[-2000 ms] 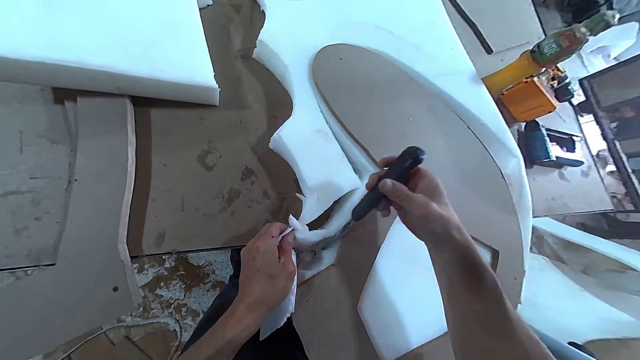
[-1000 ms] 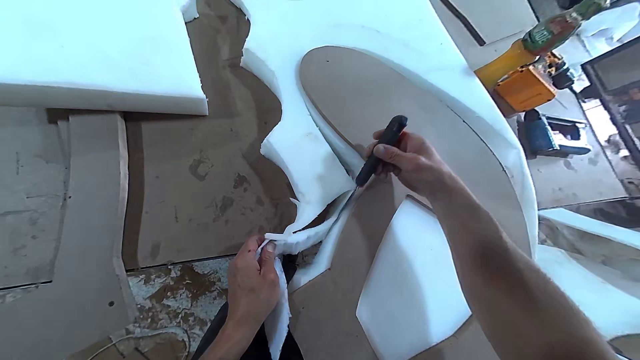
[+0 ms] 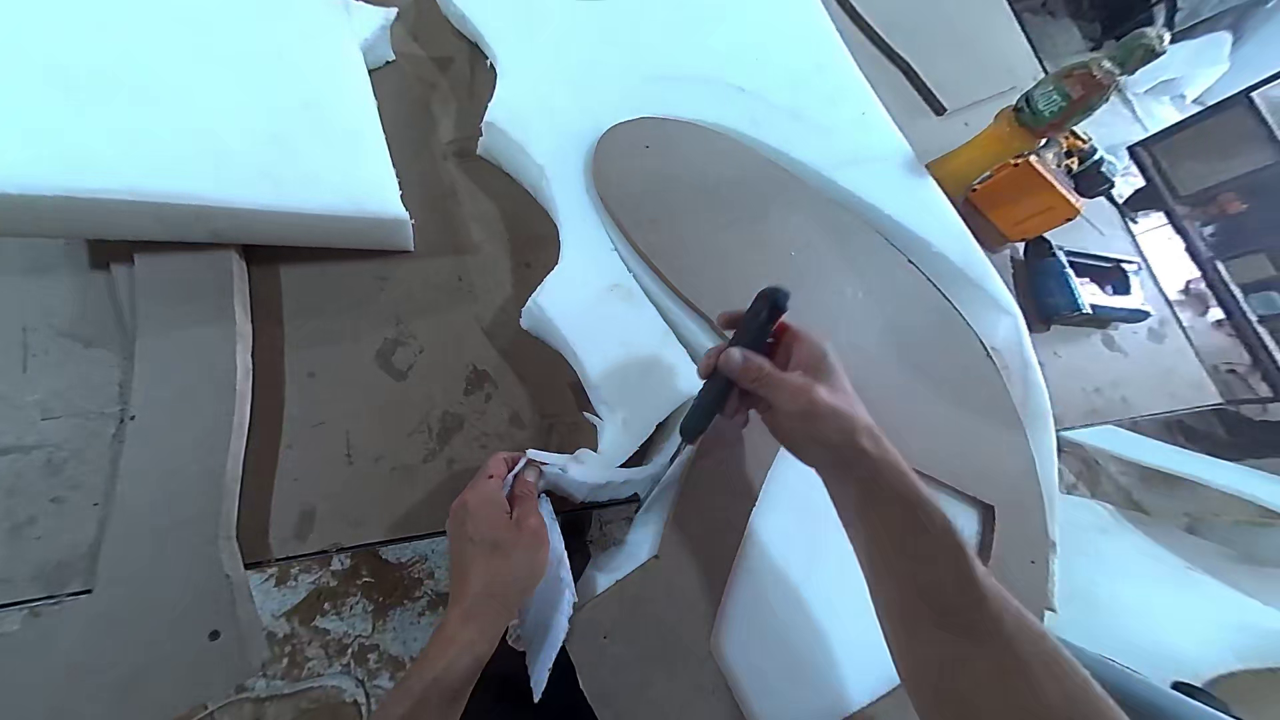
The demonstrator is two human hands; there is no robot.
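Note:
In my right hand is a black-handled knife, tilted, its thin blade down at the foam beside the edge of a flat brown board template. The blade tip is hard to make out. My left hand pinches a narrow strip of white foam, whose loose end hangs below the fingers. The strip runs from my left fingers toward the blade. The template, with a long rounded lobe, lies on a large white foam sheet that has a ragged, wavy left edge.
A thick white foam slab lies upper left, above a brown board strip. At the upper right are a bottle of yellow liquid, an orange case and a blue tool or box. Peeling floor shows lower left.
Since two seconds ago, my right hand and the knife have moved up along the template edge, away from my left hand. More of the foam strip shows between the hands.

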